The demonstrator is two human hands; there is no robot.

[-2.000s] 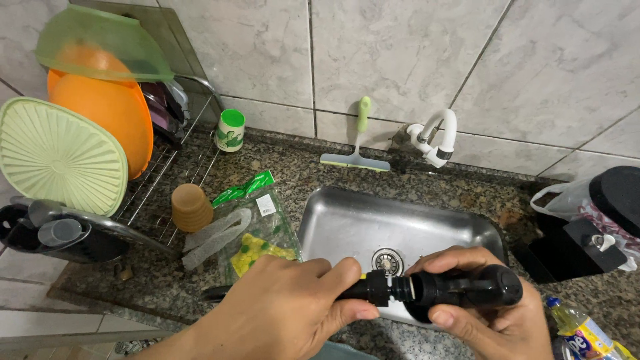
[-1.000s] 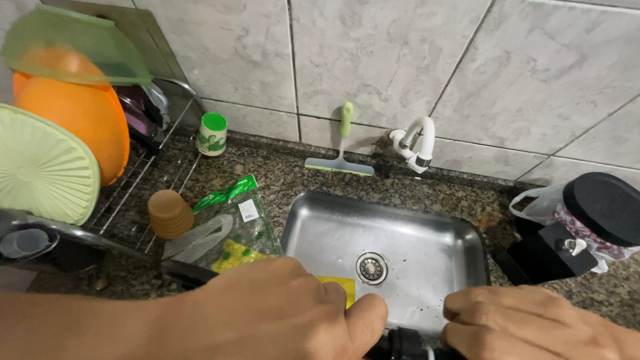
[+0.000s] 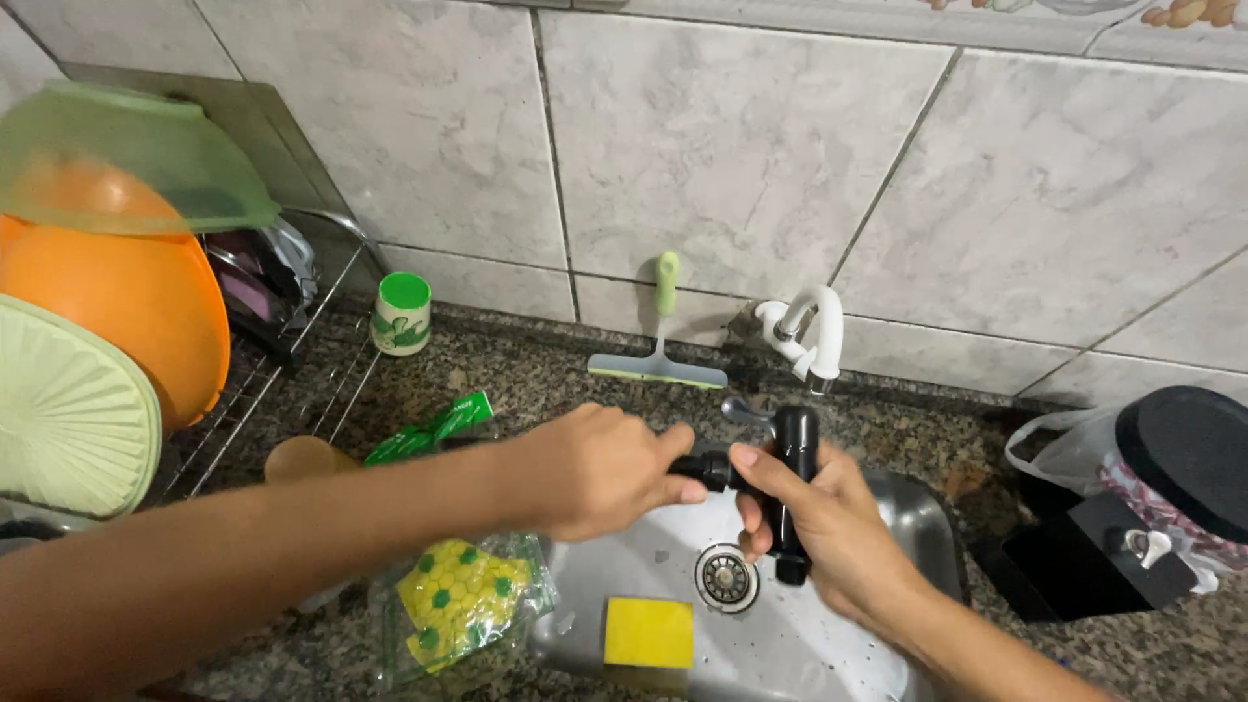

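Above the stainless steel sink (image 3: 643, 556), my right hand (image 3: 829, 517) holds the body of a black faucet (image 3: 797, 439), which stands roughly upright in the view with a grey lever near its top. My left hand (image 3: 604, 473) grips the black piece (image 3: 707, 471) that joins the faucet's side; its far end is hidden by the hand. A yellow sponge (image 3: 648, 632) lies at the sink's near left part, close to the drain (image 3: 726, 577). Behind the hands, a white faucet (image 3: 819, 331) is fixed to the tiled wall.
A dish rack (image 3: 336, 390) with an orange bowl (image 3: 127, 302) and green plastic ware stands left. A green-lidded cup (image 3: 401, 314), a squeegee (image 3: 658, 369) and a plastic package (image 3: 468, 595) are on the granite counter. At right are a black box (image 3: 1097, 556) and a black-lidded container (image 3: 1189, 458).
Both hands have come up from the near edge over the sink. The black faucet, lying sideways two seconds ago, now has its body pointing away from me.
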